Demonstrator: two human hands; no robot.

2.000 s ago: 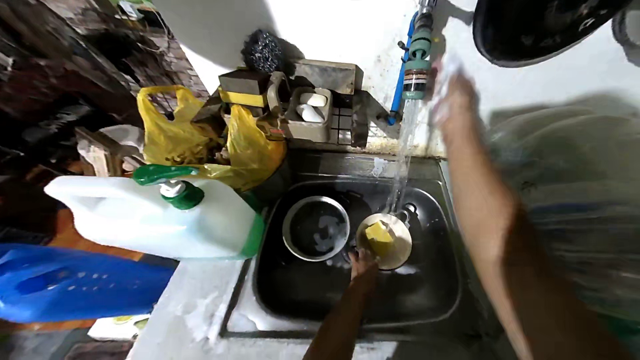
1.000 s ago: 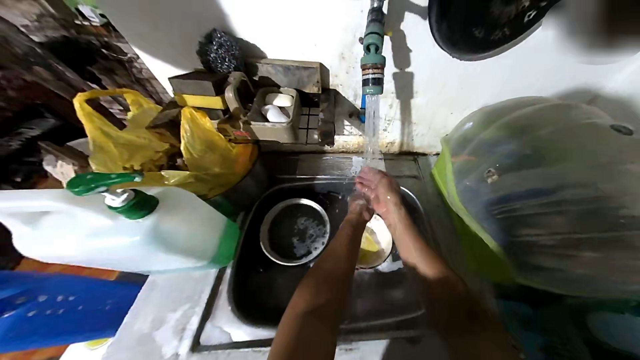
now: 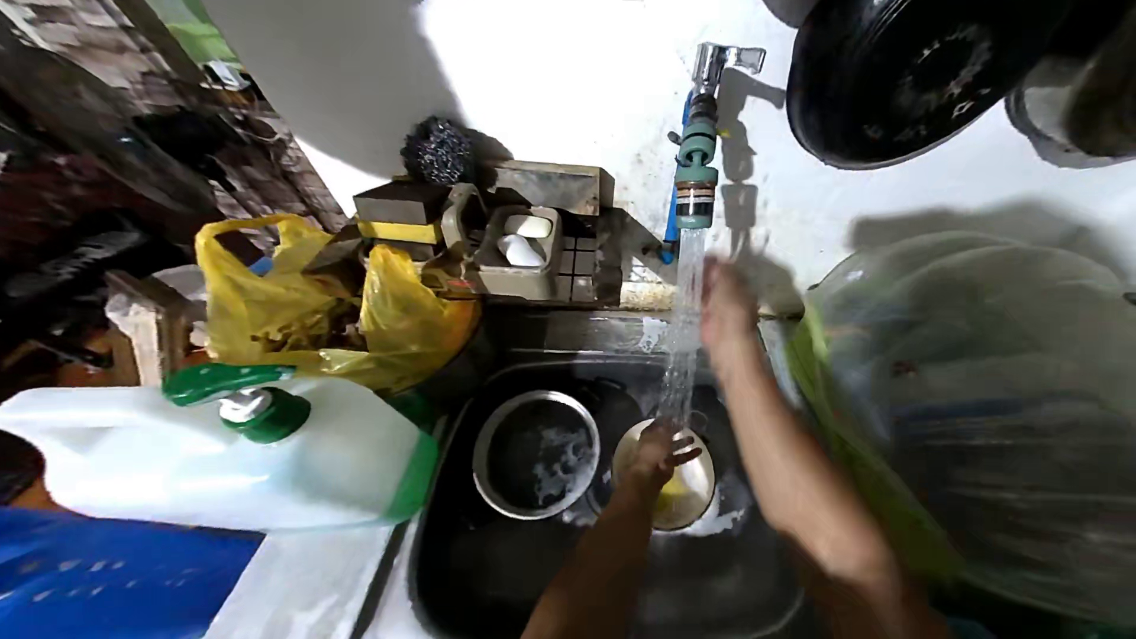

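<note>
Water runs from the wall tap (image 3: 697,191) down into the dark sink (image 3: 710,590). Over the pale bowl (image 3: 697,506) in the sink is my left hand (image 3: 655,454), its fingers spread in the falling water and no object seen in it. Something yellow (image 3: 672,488) lies in that bowl, partly hidden by the hand. My right hand (image 3: 728,306), somewhat blurred, is raised just right of the stream, below the tap outlet; it appears to hold nothing. To the left of the bowl, a round metal-rimmed pan (image 3: 537,454) with suds in it rests in the sink.
A large pump bottle (image 3: 213,461) lies left of the sink, near yellow plastic bags (image 3: 408,311). Behind are a soap holder (image 3: 519,280), a sponge (image 3: 399,231) and a scouring ball (image 3: 437,151). A black pan (image 3: 914,80) hangs upper right; a translucent cover (image 3: 994,408) stands at right.
My hands were together under the water one second ago; now they are apart, the right one raised beside the stream and the left over the bowl.
</note>
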